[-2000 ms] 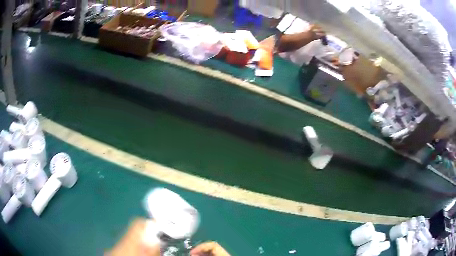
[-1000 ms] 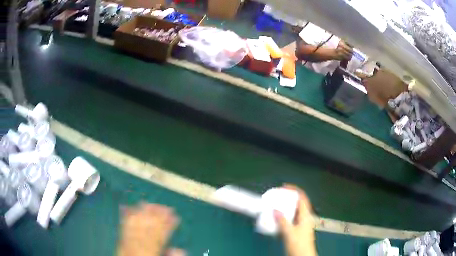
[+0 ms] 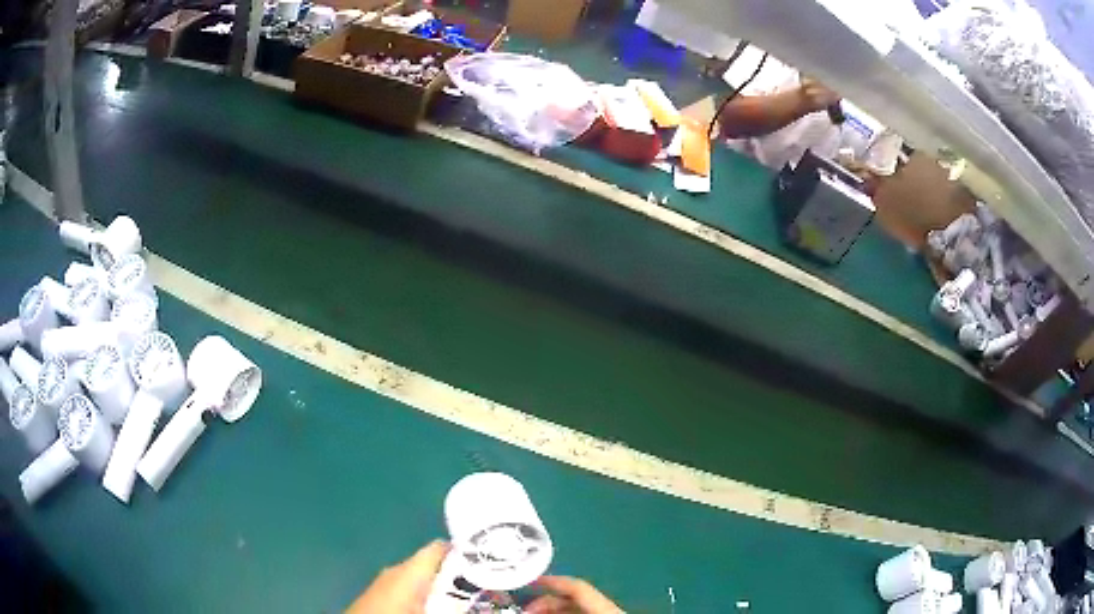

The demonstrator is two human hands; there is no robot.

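A white handheld fan body (image 3: 498, 528) is near the bottom centre, its drum-shaped head up and its slotted round face towards me. My left hand (image 3: 406, 585) is closed around its handle, which the frame's bottom edge cuts off. My right hand (image 3: 573, 595) is at the right of the handle's neck, partly cut off, its fingertips at small parts there. Whether it grips one of them cannot be told.
Many white fan bodies (image 3: 106, 372) are piled at left, more (image 3: 902, 573) at lower right. A pale strip (image 3: 528, 429) borders the green conveyor (image 3: 480, 324). Beyond are a cardboard box (image 3: 360, 86), a plastic bag (image 3: 528, 102), a dark box-shaped device (image 3: 828, 210), a person's arm and a carton of fan bodies.
The fan body that my right hand held over the pale strip a second ago is gone from there. My left hand now holds a fan body at bottom centre, with my right hand drawn back beside it.
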